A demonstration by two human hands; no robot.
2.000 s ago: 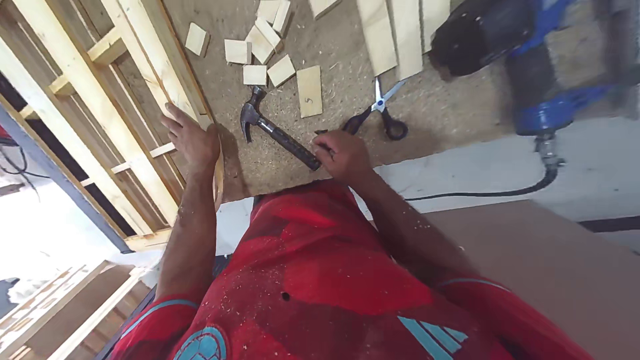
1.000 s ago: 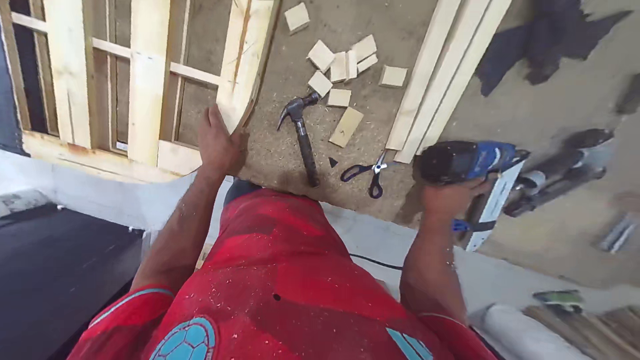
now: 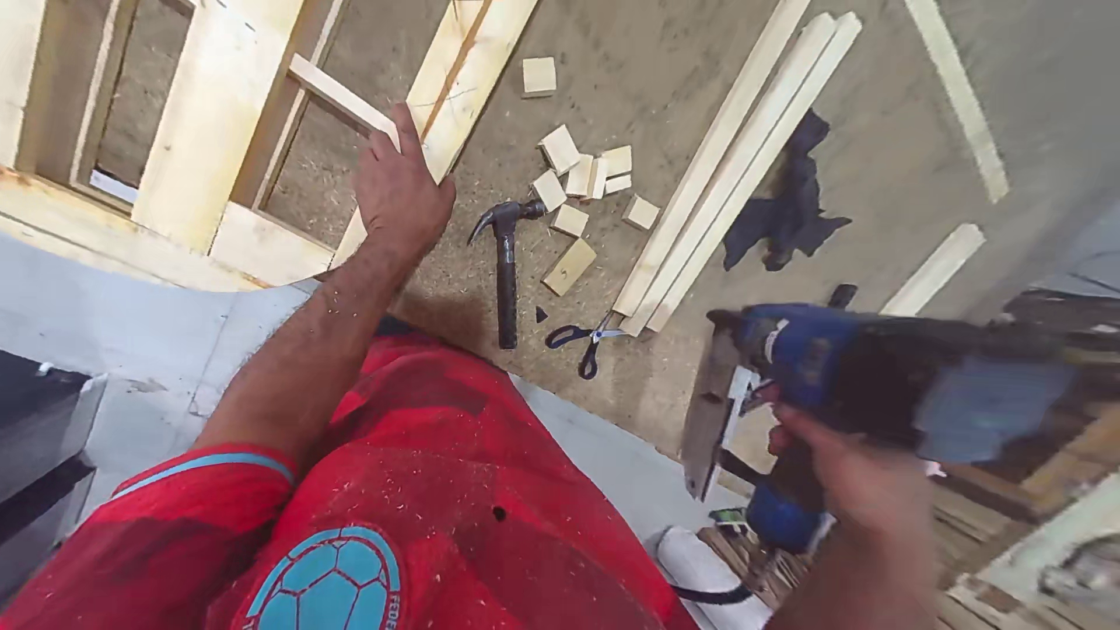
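My left hand [image 3: 404, 197] rests with spread fingers on a board at the edge of a wooden slatted frame [image 3: 459, 79]. Blurred at the right, my right hand [image 3: 844, 464] grips a blue and black pneumatic nail gun [image 3: 801, 359], its long magazine at the left and an air hose [image 3: 713, 597] below. Between the hands lie a black claw hammer [image 3: 506, 280] and dark-handled scissors [image 3: 591, 341], whose tips touch the ends of long wooden strips [image 3: 726, 184]. Several small wood blocks [image 3: 577, 175] are scattered above the hammer, with a longer wood piece [image 3: 570, 267] beside it.
A dark cloth [image 3: 787, 201] lies right of the strips. Further right are a thin wood strip [image 3: 962, 101] and a shorter one [image 3: 936, 267]. Sawdust covers parts of the workbench top [image 3: 630, 385]. More wood pieces [image 3: 971, 542] are at the lower right.
My right hand was by the hammer handle two seconds ago, then at the nail gun; now the nail gun is lifted in it. My left hand stays on the frame. The view has shifted.
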